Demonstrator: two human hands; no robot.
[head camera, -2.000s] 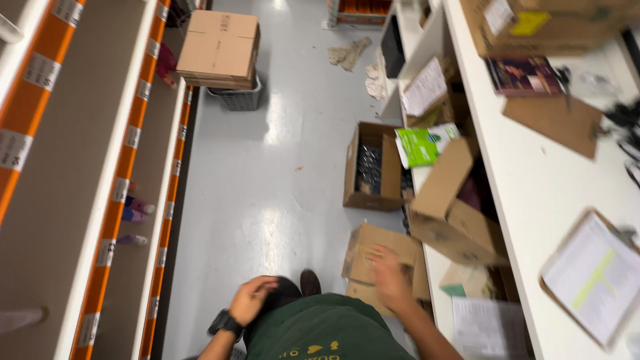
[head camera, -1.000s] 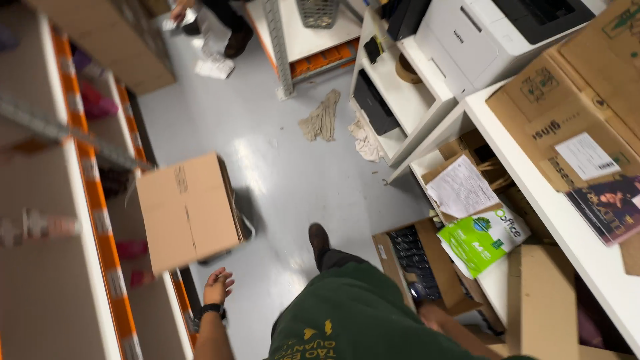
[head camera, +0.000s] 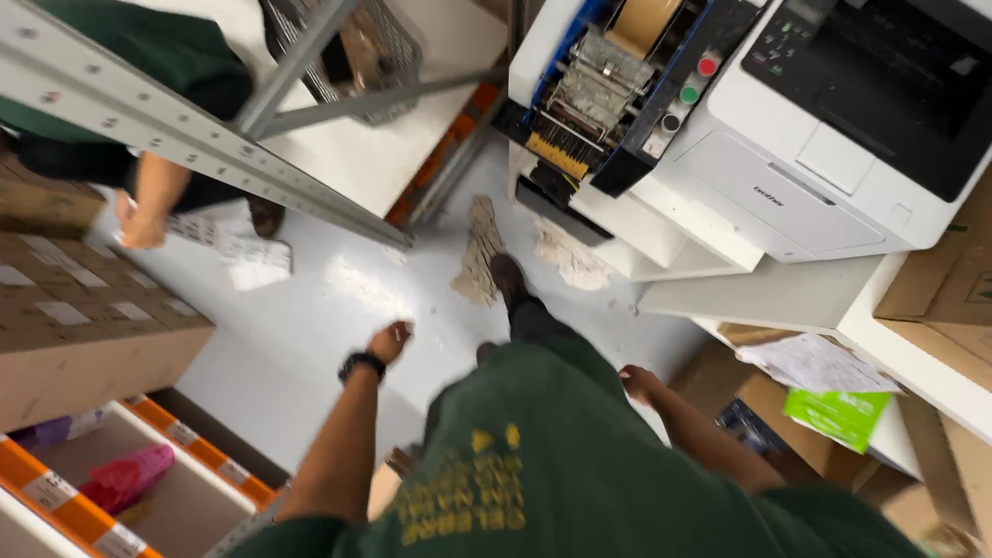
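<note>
My left hand (head camera: 390, 341), with a black watch on the wrist, hangs over the grey floor with loosely curled fingers and nothing seen in it. On the other side of my green shirt, my right hand (head camera: 640, 384) hangs low, partly curled, and no object shows in it. Crumpled beige cloth or paper (head camera: 478, 252) lies on the floor by my shoe, and a paler crumpled piece (head camera: 571, 253) lies right of it. Nearest to my right hand is an open cardboard box (head camera: 783, 411) with dark items inside.
A Brother printer (head camera: 783, 186) and a tape-dispensing machine (head camera: 604, 85) stand at upper right. A metal rack post (head camera: 232, 147) crosses the upper left, with a co-worker's hand (head camera: 146, 225) beyond. Stacked cartons (head camera: 85, 333) and orange-edged shelves (head camera: 186, 442) line the left. A green paper pack (head camera: 841, 415) lies at right.
The view has moved forward along the aisle. Both hands have shifted; my right hand, hidden a second ago, now shows. The co-worker, partly seen at the top before, is now at upper left.
</note>
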